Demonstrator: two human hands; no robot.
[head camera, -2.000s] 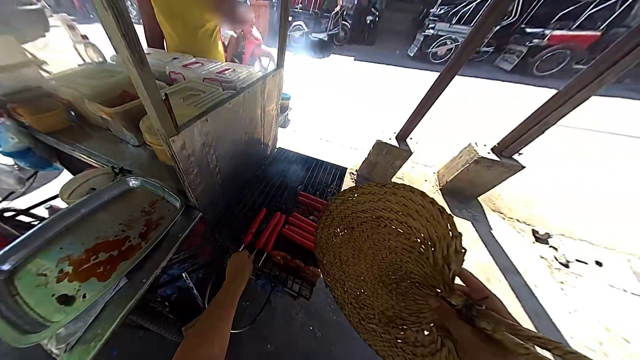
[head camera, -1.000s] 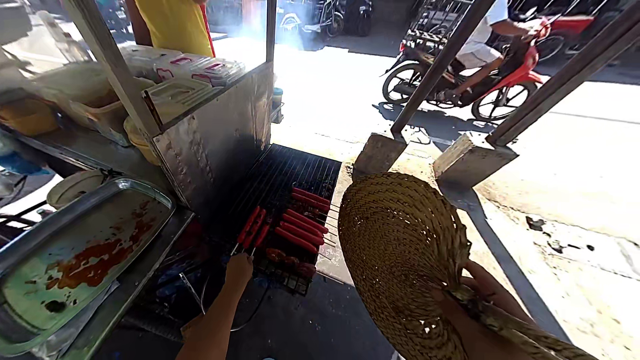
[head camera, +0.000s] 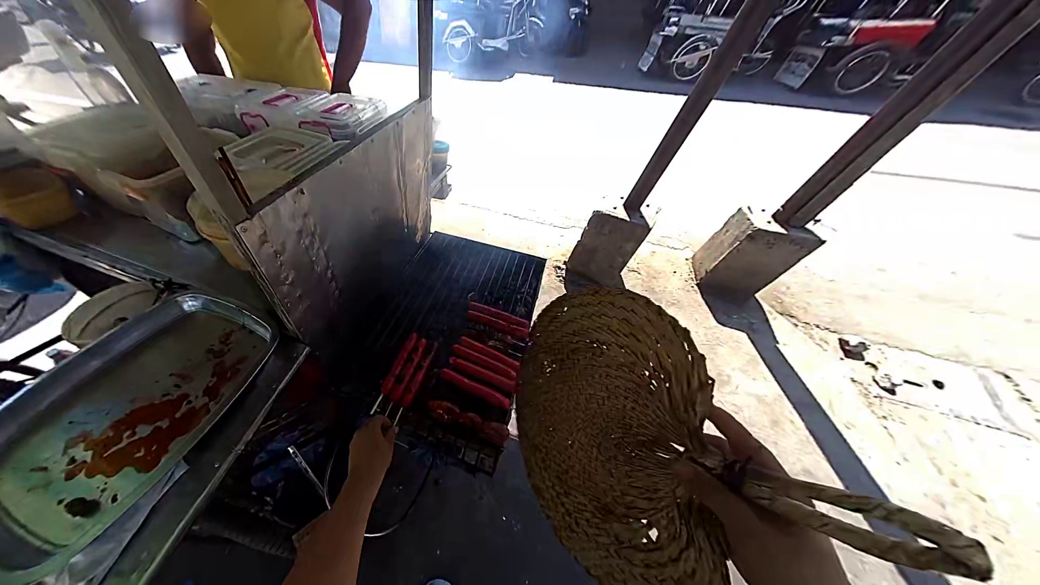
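My left hand (head camera: 372, 443) grips the sticks of a few skewered red hotdogs (head camera: 409, 370), which lie over the near left part of the charcoal grill grate (head camera: 463, 272). Several more red hotdogs on sticks (head camera: 479, 374) rest to their right, with a darker, charred skewer of meat (head camera: 467, 421) at the near edge. My right hand (head camera: 723, 479) holds a woven palm-leaf fan (head camera: 609, 406) by the base of its handle, just right of the grill. The fan's broad face stands beside the skewers. Thin smoke hangs over the grill.
A metal tray (head camera: 138, 431) smeared with red sauce sits at the left on a metal ledge. Behind it are plastic containers (head camera: 284, 150) on the cart, whose metal side panel (head camera: 341, 211) borders the grill. A person in yellow (head camera: 268, 41) stands beyond. Concrete-footed posts (head camera: 756, 252) rise at the right.
The fan has shifted and tilted between frames, its face now lower and closer beside the grill. The red motorcycle seen one second ago is gone from the street.
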